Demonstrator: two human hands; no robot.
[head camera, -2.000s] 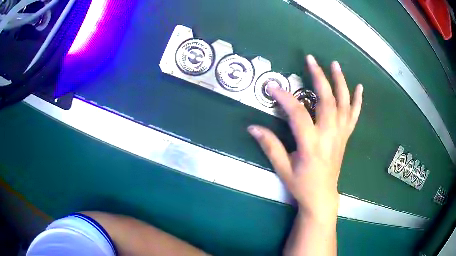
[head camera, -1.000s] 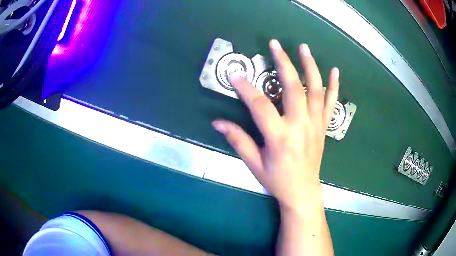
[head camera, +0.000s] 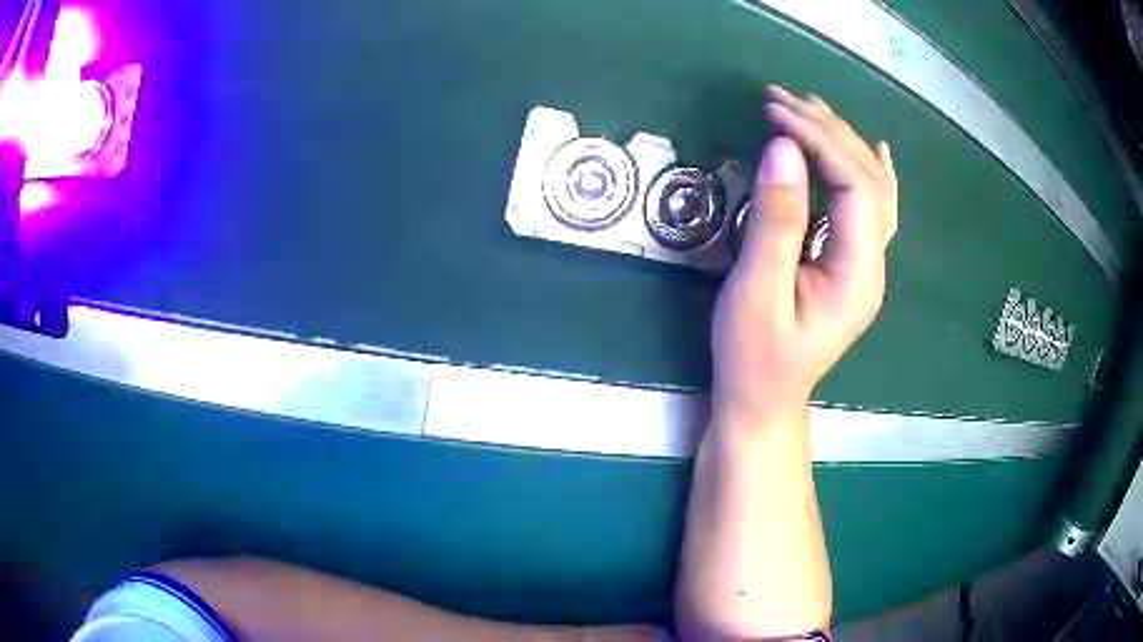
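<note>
A silver carrier plate (head camera: 533, 207) with round assemblies lies on the dark green belt (head camera: 414, 213) near the middle. Its two left discs show in full, the left one pale and the one beside it darker. The discs at its right end are partly hidden by my right hand (head camera: 808, 238). My right hand is turned on its side over that end, thumb and fingers drawn together. Whether it grips or touches the plate cannot be told. My left forearm runs along the bottom edge, and the left hand is not in view.
Another carrier (head camera: 122, 119) is under the purple glow at the upper left. A smaller-looking carrier (head camera: 1034, 336) lies at the right, with part of another (head camera: 1099, 369) beyond it. A metal strip (head camera: 552, 420) crosses in front, and another (head camera: 928, 75) runs along the far side.
My right hand's spread fingers have drawn together and moved to the plate's right, uncovering its second disc. The plate sits further right than two seconds ago. The carrier under the glow has come into view.
</note>
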